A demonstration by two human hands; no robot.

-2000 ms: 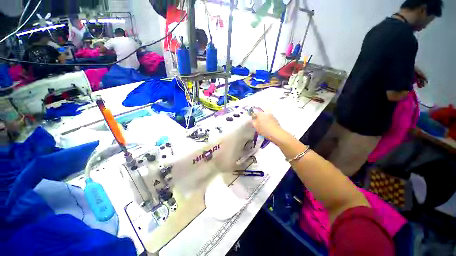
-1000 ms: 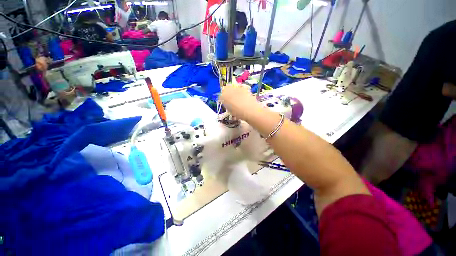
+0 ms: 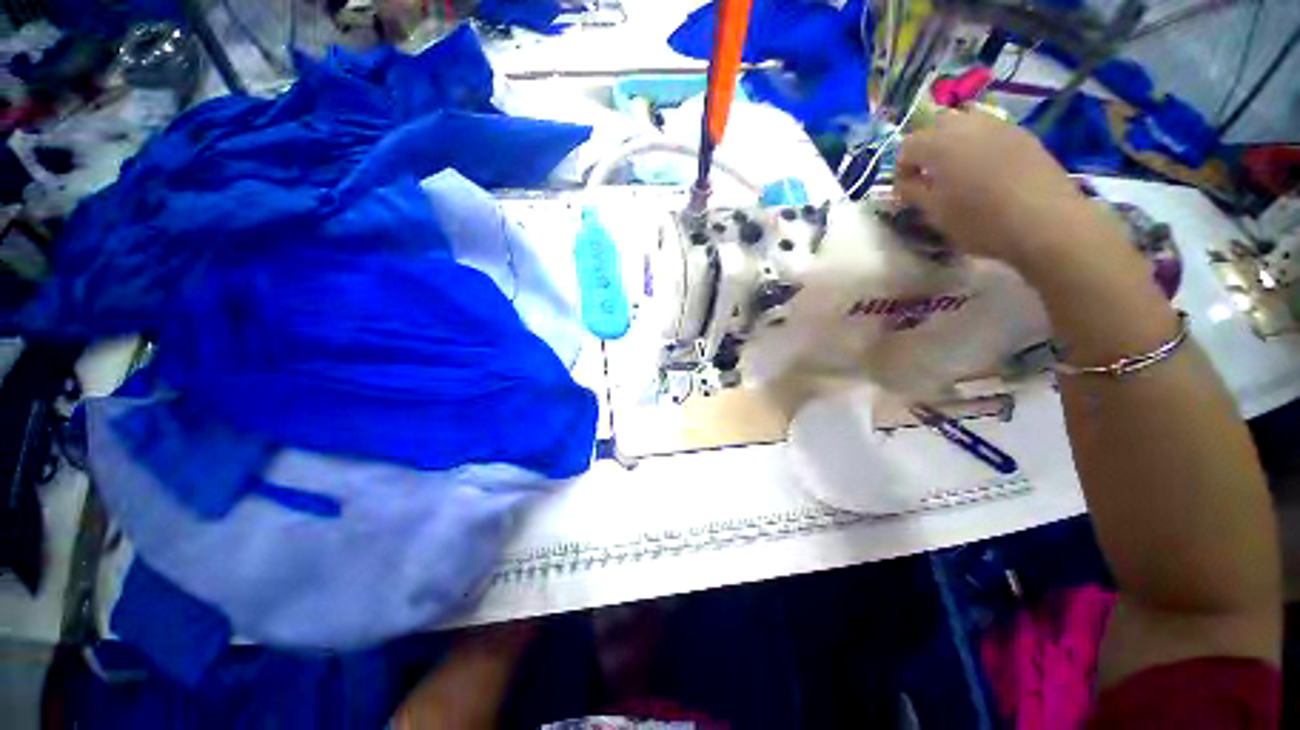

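Note:
My right hand [image 3: 977, 178] is over the top of the white sewing machine head [image 3: 905, 307], near its thread guides. Its fingers are bent and blurred, and I cannot tell whether they hold thread. Part of a forearm, likely my left [image 3: 463, 685], shows at the bottom edge; the left hand itself is not visible. Crumpled royal blue cloth [image 3: 357, 342] with pale grey-blue cloth [image 3: 328, 549] lies left of the needle area. Dark thread snips [image 3: 970, 438] lie by the machine base, right of a white round disc [image 3: 844, 454].
A light-blue lamp [image 3: 602, 278] hangs between the cloth and the machine head. An orange-handled screwdriver [image 3: 726, 72] stands upright at the head's left end. A ruler scale [image 3: 684, 542] runs along the table's front edge. Pink cloth [image 3: 1048, 656] is below the table.
The view has swung left and down, bringing the blue cloth further in. My right hand has moved from the machine's right end to above the middle of its head. A forearm has appeared at the bottom.

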